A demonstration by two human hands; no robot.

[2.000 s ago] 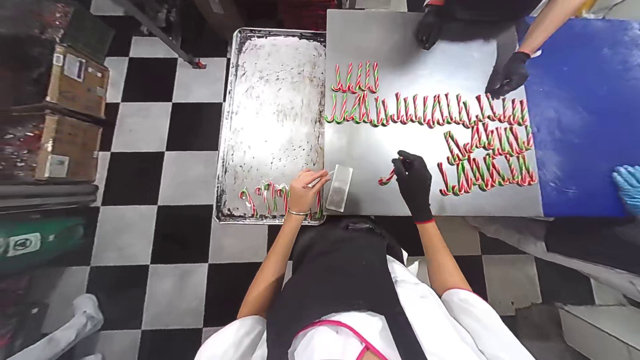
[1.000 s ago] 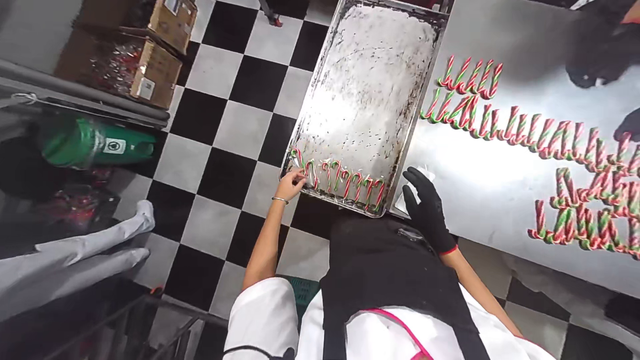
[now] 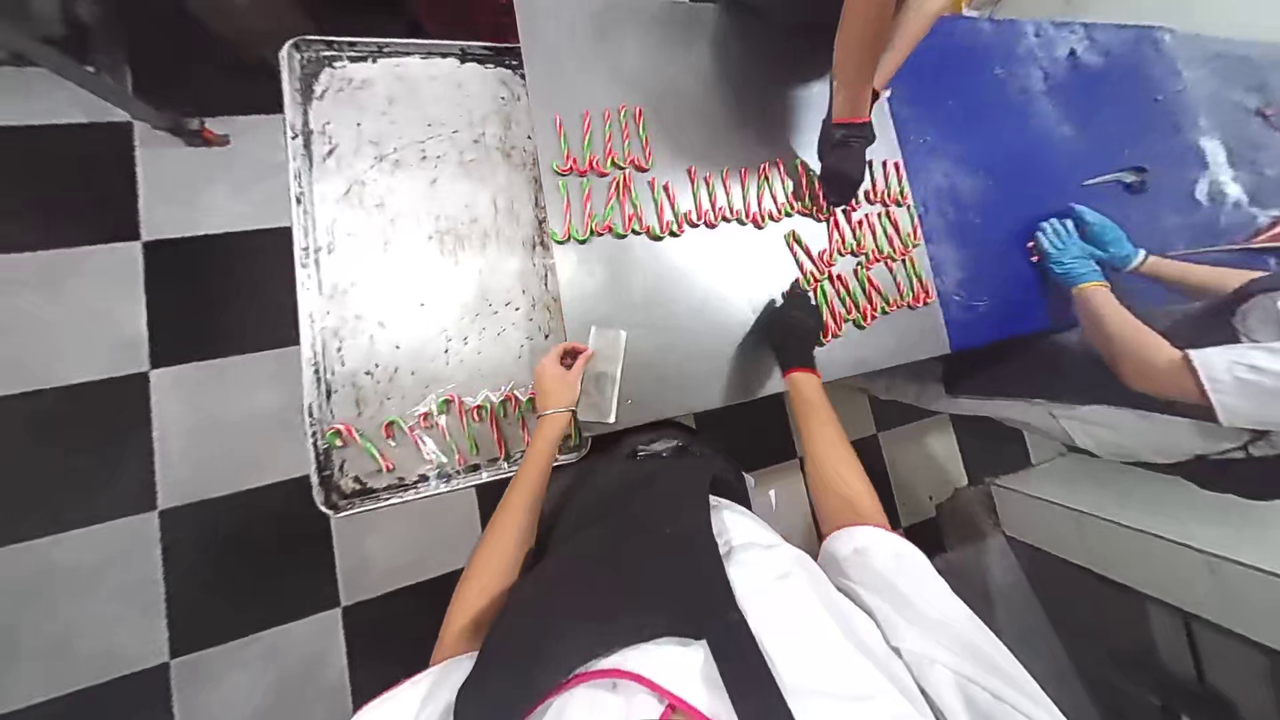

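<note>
My left hand [image 3: 560, 380], bare with a bracelet at the wrist, is at the left edge of a stack of clear plastic sleeves [image 3: 603, 375]; whether its fingers pinch one cannot be told. Beside it, wrapped candy canes [image 3: 455, 425] lie in a row along the near end of a worn metal baking tray [image 3: 300, 250]. My right hand [image 3: 795, 330], in a black glove, reaches to the near left edge of the red, white and green candy canes [image 3: 868, 290] grouped on the steel table [image 3: 670, 300]. Its fingertips are partly hidden against the canes.
Across the table a co-worker's black-gloved hand [image 3: 845, 160] is over the long row of candy canes [image 3: 720, 195]. At right, another person's blue-gloved hands [image 3: 1085, 245] rest on a blue work surface [image 3: 1000, 200], near scissors [image 3: 1115, 178]. A shorter cane row [image 3: 603, 140] lies farther back.
My left hand has moved from the tray's near end to the plastic sleeves. My right hand has moved right, to the grouped canes. The view has swung right since one second ago.
</note>
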